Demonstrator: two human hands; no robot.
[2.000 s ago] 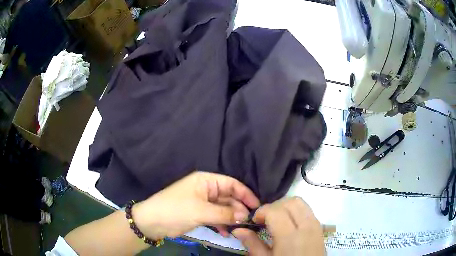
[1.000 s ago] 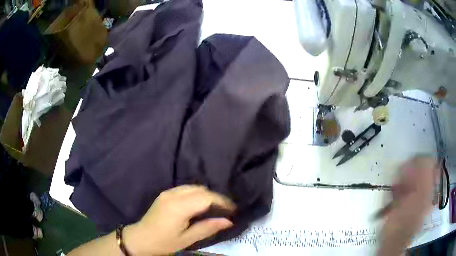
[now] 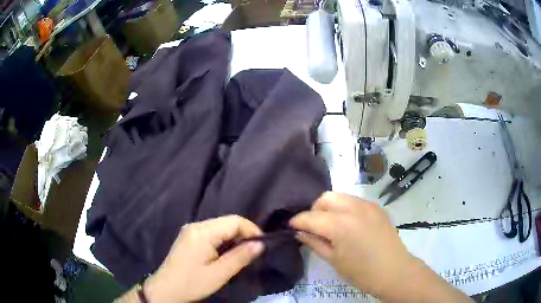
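Observation:
A dark purple-grey garment (image 3: 172, 177) lies crumpled over the left and middle of the white table. My left hand (image 3: 204, 251) pinches its near edge between thumb and fingers. My right hand (image 3: 350, 237) pinches the same edge a little to the right, and a narrow folded strip runs between the two hands. Black thread snips (image 3: 408, 177) lie on the bed of the sewing machine (image 3: 379, 71), below its needle area. The tips of some fingers are hidden in the cloth.
Black-handled shears (image 3: 517, 204) lie at the far right. A printed scale (image 3: 492, 266) runs along the table's front edge. A cardboard box (image 3: 25, 183) with white cloth (image 3: 61, 148) stands at the left, with more brown boxes behind. A cream dial (image 3: 417, 138) sits low on the machine head.
My right hand has come back from the right side and taken hold of the garment's near edge. My left hand now grips the edge too. The view has shifted, showing the shears fully.

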